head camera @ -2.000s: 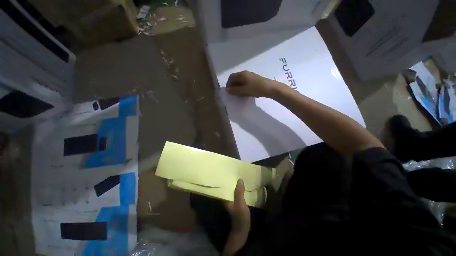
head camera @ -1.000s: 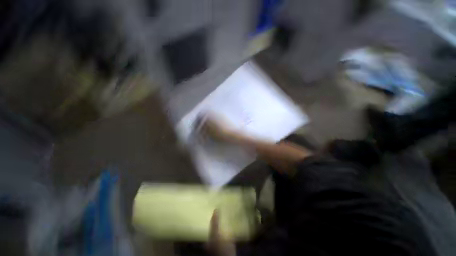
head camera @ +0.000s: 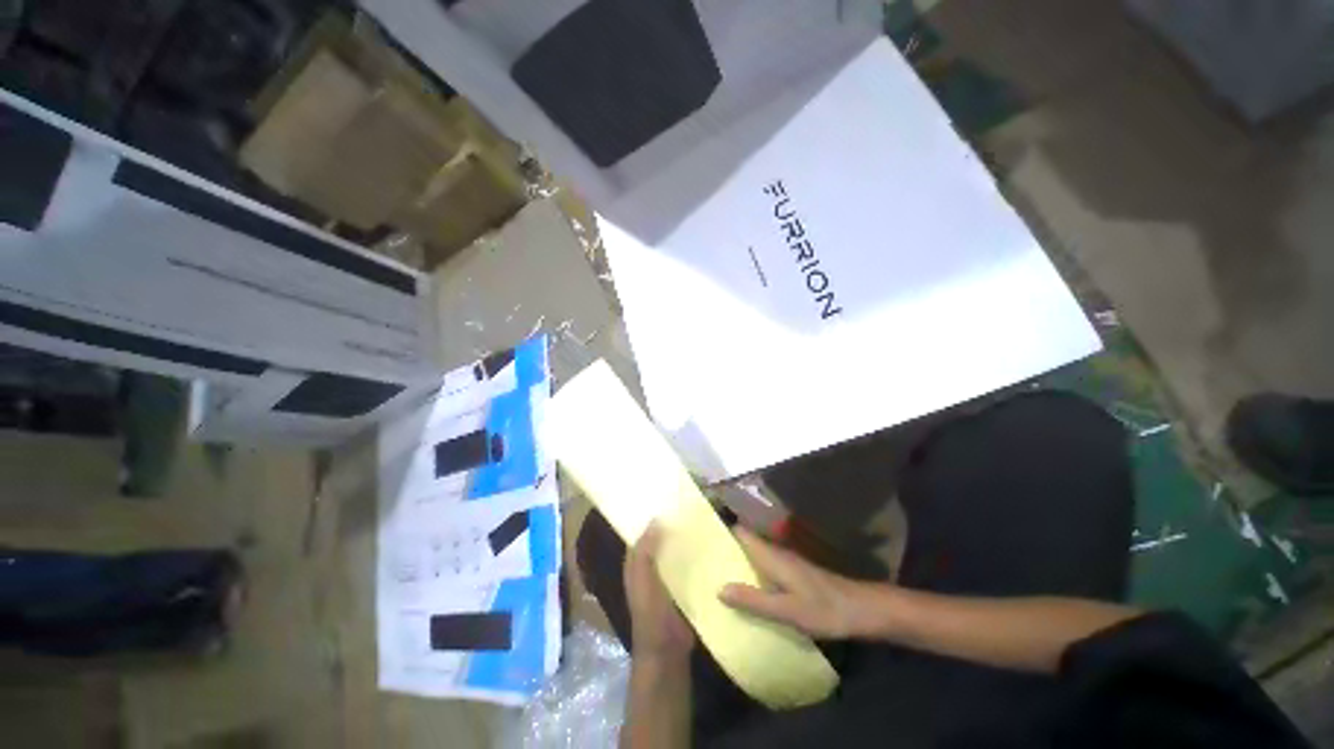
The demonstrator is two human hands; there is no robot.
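Observation:
The pale-yellow label sheets form a long strip, bent down at the near end, held over my lap. My left hand grips their left side, fingers partly behind them. My right hand lies on their right side with its fingertips on the surface. No separate sticker shows at my fingertips. The white carton end panel with FURRION lettering is in front of me, beyond the sheets, and neither hand touches it.
A carton face with a dark rounded shape adjoins the panel. White cartons stand left. Printed blue-and-white sheets lie on the floor beside stretch film. Brown boxes are behind. A person's leg is left, a shoe right.
My right hand has left the white panel and come back to the yellow sheets. The sheets have turned from crosswise to pointing away from me. The view has shifted.

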